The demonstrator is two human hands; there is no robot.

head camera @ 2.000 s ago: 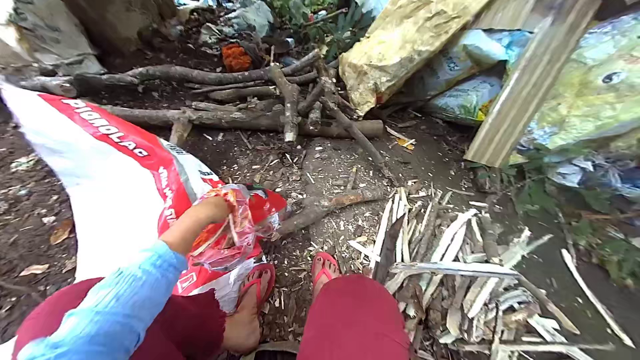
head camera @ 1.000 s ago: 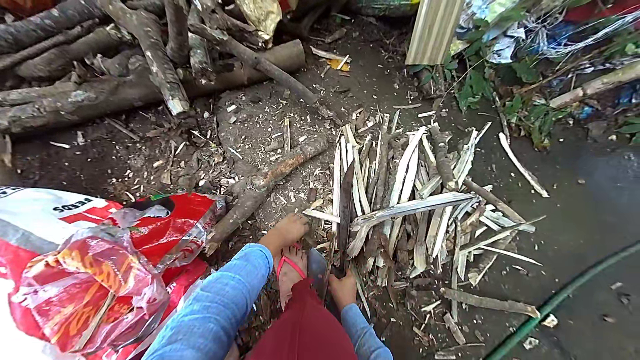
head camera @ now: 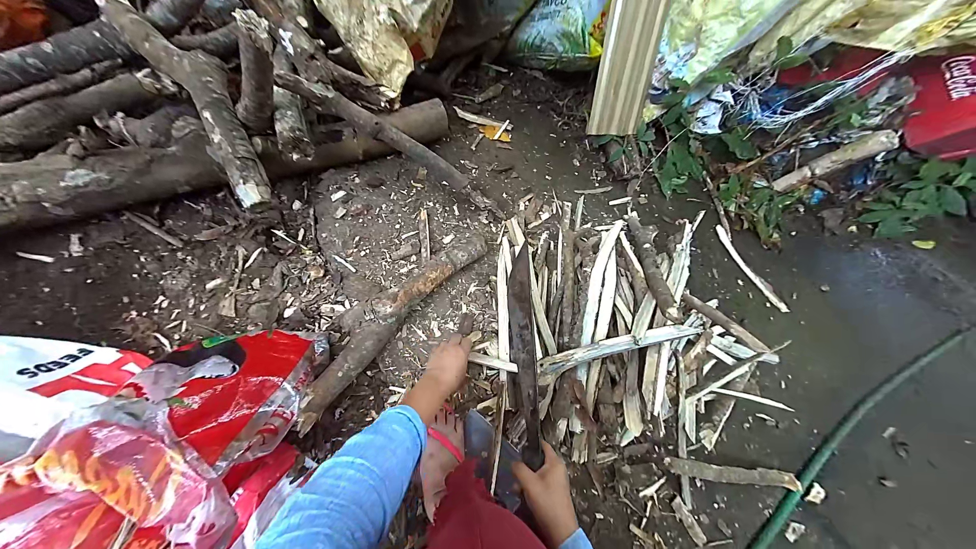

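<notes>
My right hand [head camera: 547,488] is closed round the handle of a machete [head camera: 523,335], whose dark blade points away over the left edge of a pile of split firewood [head camera: 602,305]. To its left, my left hand [head camera: 450,364] reaches down near the ground, its fingers at a small piece of wood [head camera: 466,324]; whether they grip it I cannot tell. A thick branch [head camera: 381,313] lies on the soil just left of that hand. Below the machete handle is a dark flat object [head camera: 488,450], partly hidden by my clothing.
Logs and branches [head camera: 191,168] are heaped at the upper left. A red and white feed sack [head camera: 236,389] with a clear plastic bag [head camera: 114,488] lies lower left. A corrugated sheet [head camera: 629,69] stands at the top. A green hose [head camera: 831,450] crosses wet ground at the right.
Two seconds ago my left hand held the plastic bag over the sack; it has let go and moved right, beside the firewood. My right hand has come into view on the machete. The view has shifted.
</notes>
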